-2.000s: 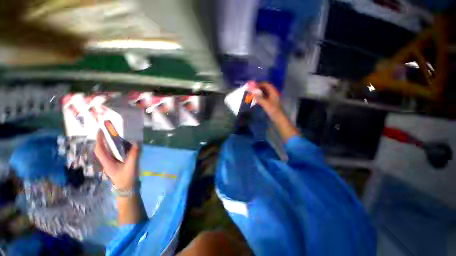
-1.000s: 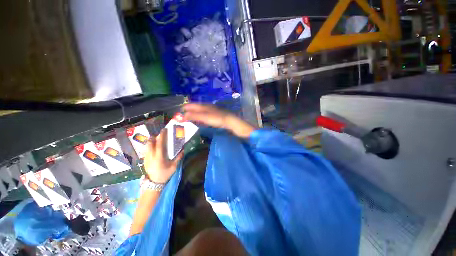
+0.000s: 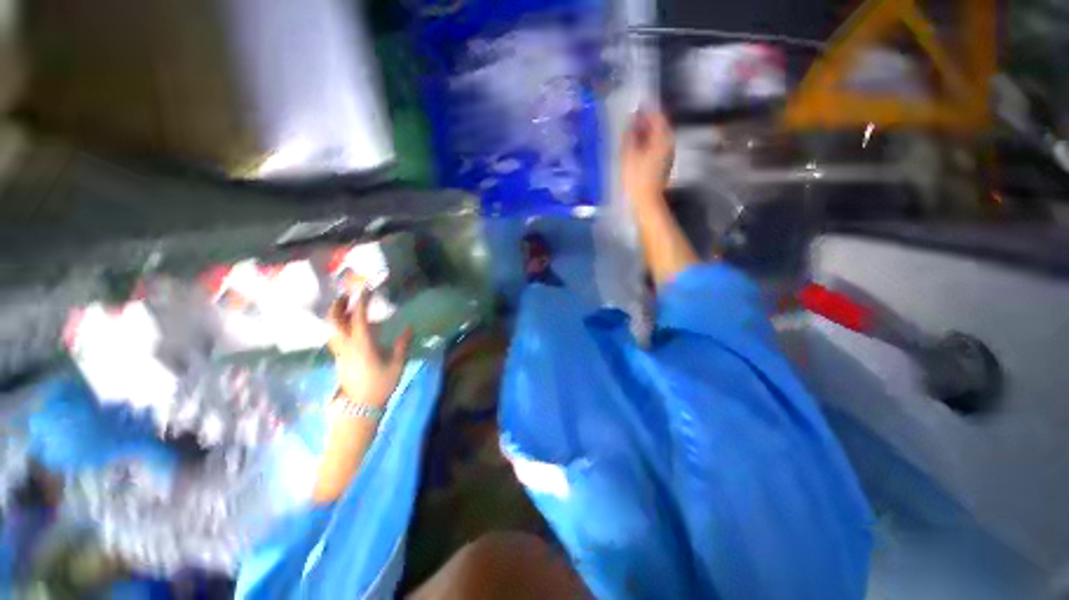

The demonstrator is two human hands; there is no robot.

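Observation:
The view is blurred. Several white phone boxes with red corners lie in a row on the green bench at left. My left hand is at the near side of the rightmost phone box. Its fingertips overlap the box's lower edge and the thumb stands apart, not on the box. My right hand is raised over the pale metal edge of the machine. Its fingers look bent, and blur hides whether anything is in them.
A blue crate with whitish film scraps is ahead. Another box lies on the dark machine bed beside an orange triangular bracket. A pale cabinet with a red-handled lever is at right. A person in blue is at lower left.
My hands were together at a phone box and are now apart. My right hand has moved right and forward to the machine edge. My left hand is at the row, without that box.

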